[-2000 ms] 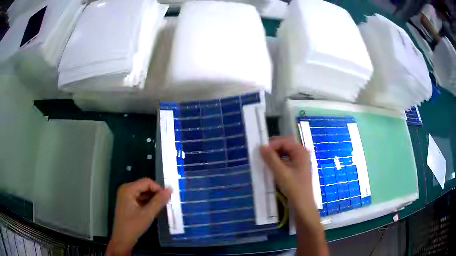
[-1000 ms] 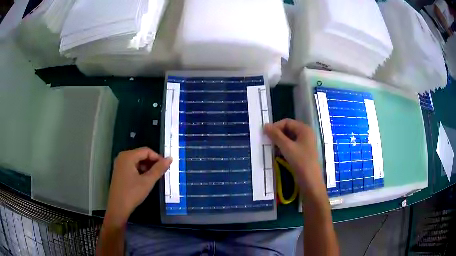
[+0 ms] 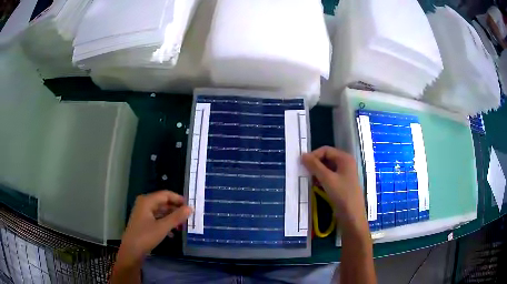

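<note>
A dark blue cell array (image 3: pixel 244 175) with thin silver cross lines lies flat on a grey glass sheet (image 3: pixel 250 252) in front of me. A white insulating strip (image 3: pixel 199 166) runs along its left side and another strip (image 3: pixel 294 177) along its right side. My left hand (image 3: pixel 158 222) pinches the array's left edge at the lower part of the strip. My right hand (image 3: pixel 333 175) pinches the right edge, a little above the middle. The fingertips of both hands partly hide what they grip.
Glass stack (image 3: pixel 83 166) at left. White backsheet stack (image 3: pixel 122 30) and milky film stacks (image 3: pixel 267 39) stand behind. At right, a spare cell pile (image 3: pixel 393 172) lies on pale green sheets (image 3: pixel 453 161). Yellow scissors handle (image 3: pixel 317 213) shows beside my right hand. Small white scraps (image 3: pixel 153 157) dot the mat.
The cell array, raised and skewed two seconds ago, now lies flat and square on the glass. My left hand has moved down its left edge. The whole view has shifted.
</note>
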